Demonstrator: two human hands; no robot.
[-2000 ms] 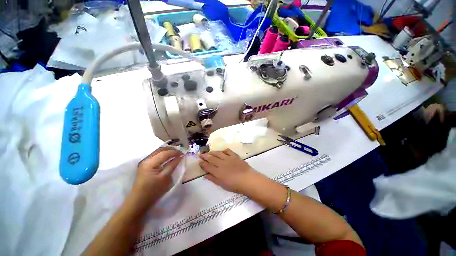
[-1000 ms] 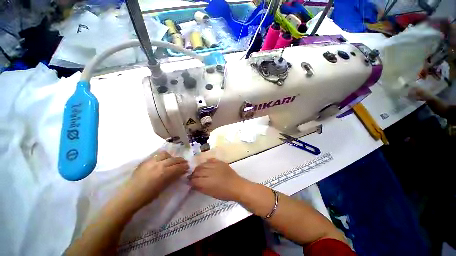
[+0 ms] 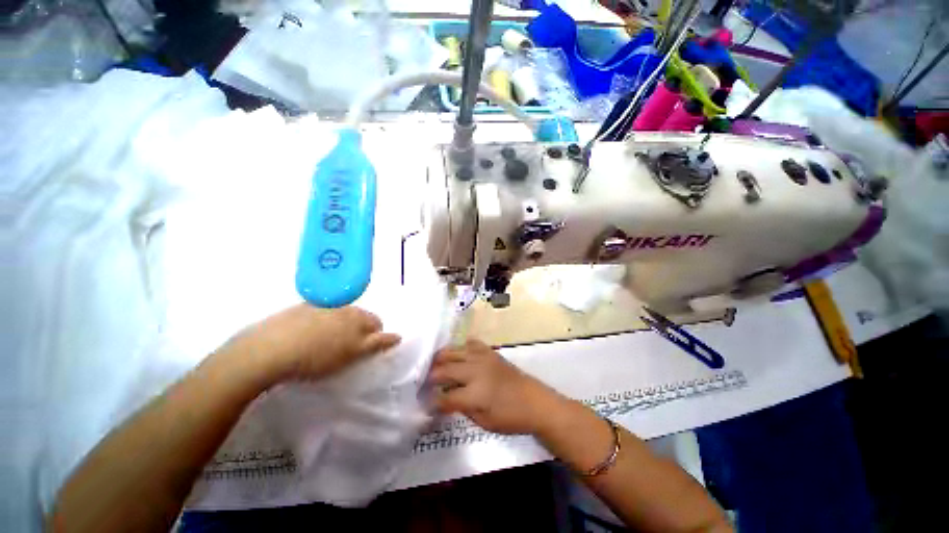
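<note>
A thin white fabric piece (image 3: pixel 359 416) lies left of and in front of the presser foot (image 3: pixel 497 286) and hangs over the table's front edge. My left hand (image 3: pixel 317 341) rests on the fabric below the blue lamp, palm down; whether its fingers grip cloth cannot be told. My right hand (image 3: pixel 481 385) holds the fabric's right edge with bent fingers, in front of the needle area. The cream sewing machine (image 3: pixel 666 224) stands behind my hands. The needle itself is too small to make out.
The blue sewing lamp (image 3: pixel 336 224) hangs close above my left hand. Thread snips (image 3: pixel 685 339) and a yellow tool (image 3: pixel 832 328) lie to the right. White scraps (image 3: pixel 583 286) lie on the machine bed. White fabric (image 3: pixel 83 271) is heaped at the left. Thread cones (image 3: pixel 658 107) stand behind.
The view has shifted left, so the machine appears farther right. My left hand has moved apart from my right, away from the needle. More fabric now lies between and below my hands.
</note>
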